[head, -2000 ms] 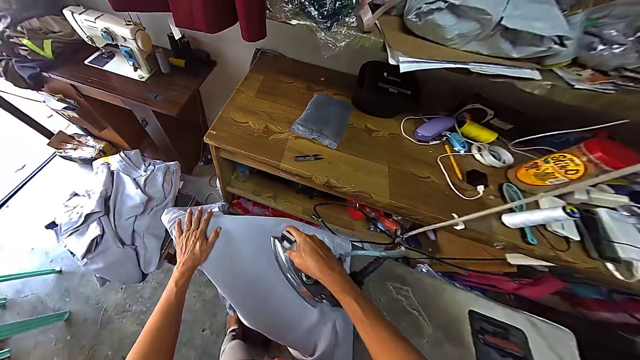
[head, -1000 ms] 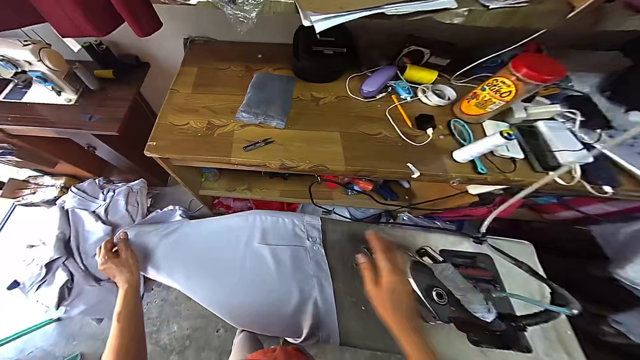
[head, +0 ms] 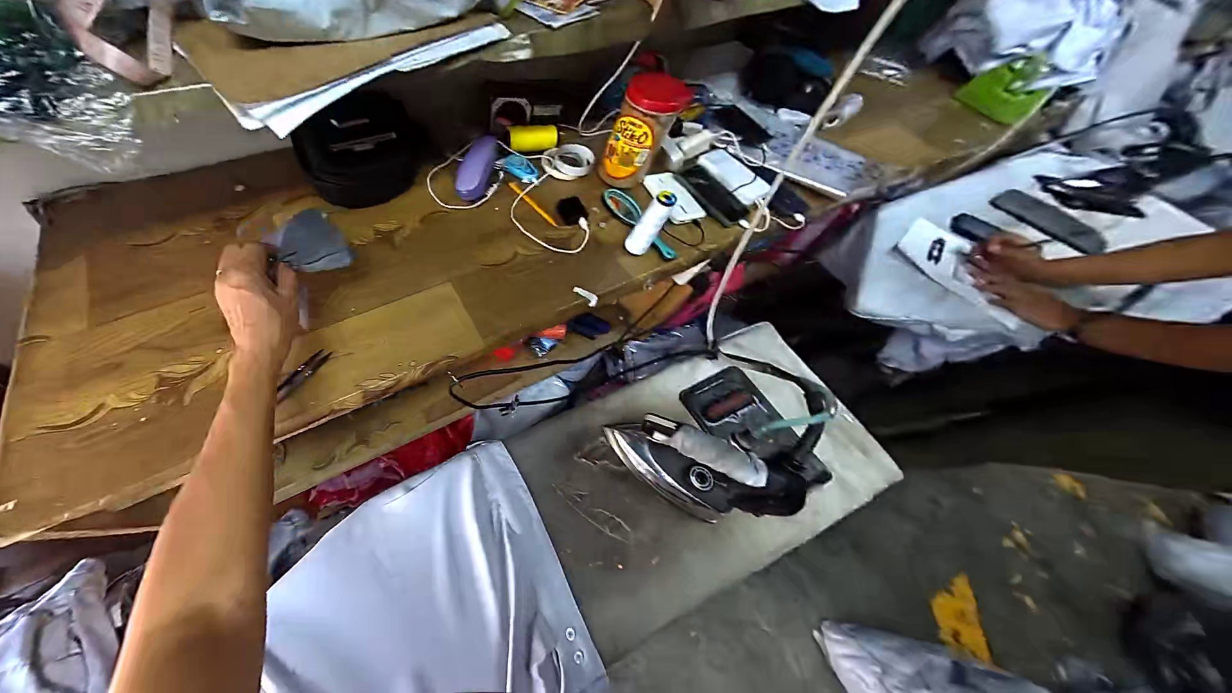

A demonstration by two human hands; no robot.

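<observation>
My left hand (head: 255,303) reaches over the wooden tabletop, its fingers shut on the edge of a small dark grey cloth piece (head: 316,241), which looks blurred and partly lifted. Just below that hand lie small dark thread snips (head: 302,375). My right hand is out of view. A light grey garment (head: 414,577) with buttons near its edge is spread over the left part of the ironing board (head: 597,539). On the board's right part, an electric iron (head: 703,467) with a wrapped handle rests on its side or tilted, beside a dark iron rest (head: 727,404).
A co-worker's hands (head: 1020,279) touch a white piece on another padded surface at the right. Along the table's back stand a black round case (head: 356,144) and a red-lidded jar (head: 643,130), with phones and cables beside them. The iron's cord (head: 808,125) hangs across the view.
My left hand has moved from the garment to the grey cloth piece on the table. My right hand has left the iron and gone out of view. The view has swung right.
</observation>
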